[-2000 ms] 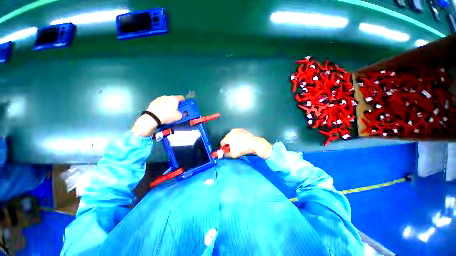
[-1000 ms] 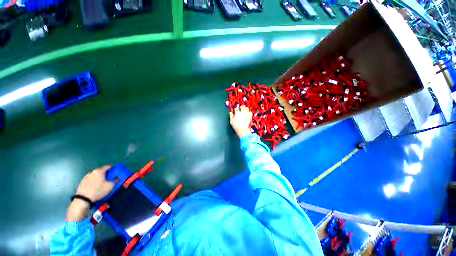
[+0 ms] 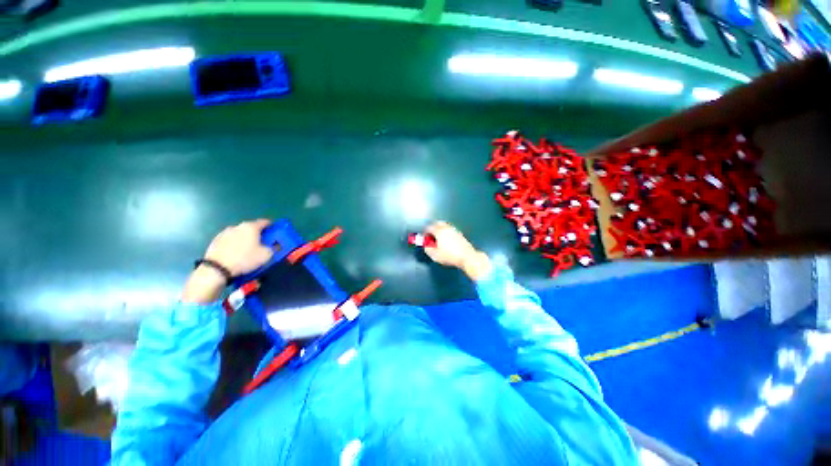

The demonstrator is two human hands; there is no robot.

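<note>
A blue clamped device (image 3: pixel 303 282) with a dark glossy screen is tilted at the bench's front edge, against my body. Several red spring clamps sit on its long sides, among them one at the upper right (image 3: pixel 316 246). My left hand (image 3: pixel 241 248) holds the device's upper end, its fingers over the blue frame. My right hand (image 3: pixel 446 246) is to the right of the device, above the green bench, with its fingers closed on a small red spring clamp (image 3: pixel 419 239). This clamp is apart from the device and partly hidden by the fingers.
A heap of red clamps (image 3: pixel 547 200) lies on the green bench at right, touching an open cardboard box (image 3: pixel 604 211) of clamps. Two unclamped devices (image 3: pixel 241 78) lie at the back left. Dark device parts are beyond the green rail. A carton with clear film (image 3: pixel 98 371) is below at left.
My right hand has come back from the clamp heap towards the device with a clamp in it. My left hand keeps hold of the device. The view has turned back left.
</note>
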